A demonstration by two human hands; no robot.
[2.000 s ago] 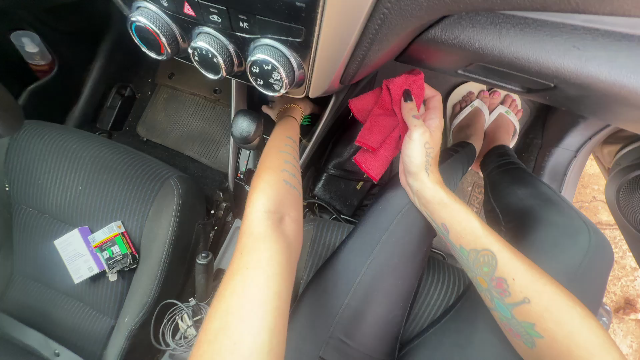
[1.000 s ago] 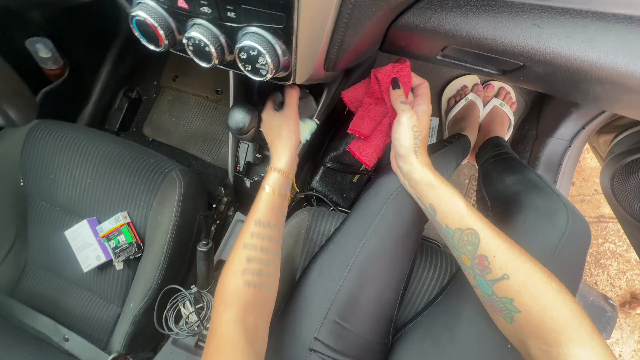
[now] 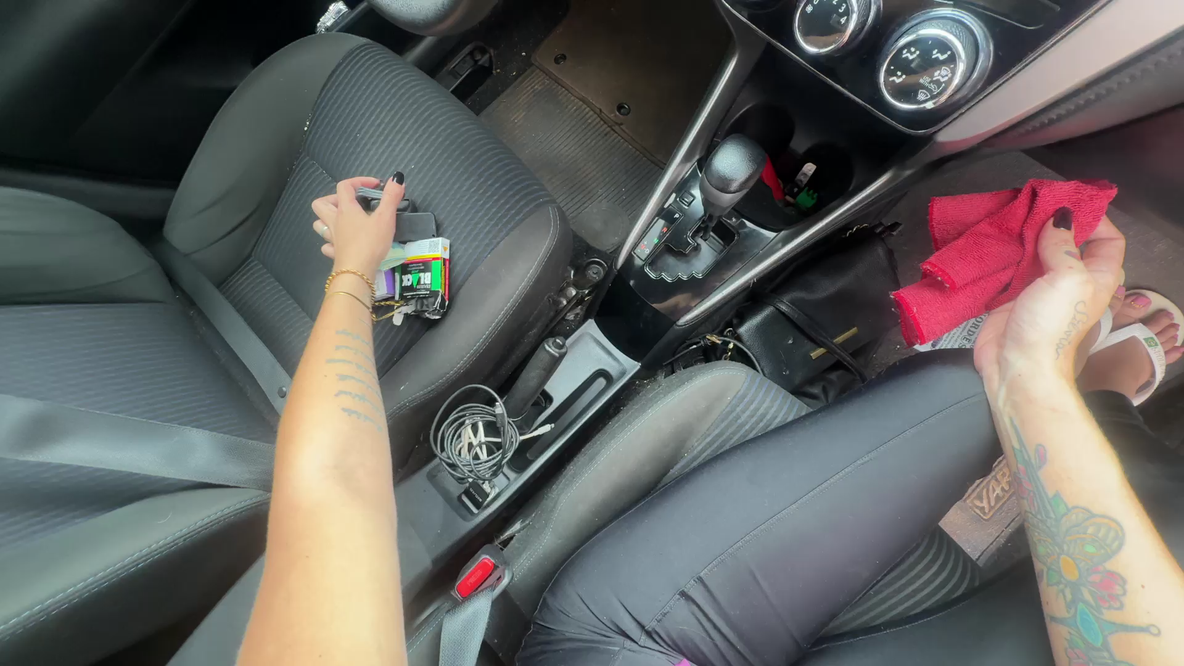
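My left hand (image 3: 356, 222) reaches over the fabric car seat (image 3: 416, 120) at the left, with its fingers closed on a small dark object (image 3: 372, 196) whose kind I cannot tell. Just below that hand a small box with black, green and red print (image 3: 425, 277) lies on the seat, beside other small items partly hidden by the hand and wrist. On the right, my right hand (image 3: 1064, 268) holds a folded red cloth (image 3: 990, 240) above the footwell, thumb on top.
Between the seats stand the gear lever (image 3: 731, 171), the handbrake (image 3: 536, 370) and a coiled cable (image 3: 476, 435) in the console tray. Small items sit in the cup holder (image 3: 819, 180). A black bag (image 3: 795, 324) lies beside the console, near my leg.
My left hand has moved from the console beside the gear lever to the seat at the left. My right hand still holds the red cloth. The view has turned left.
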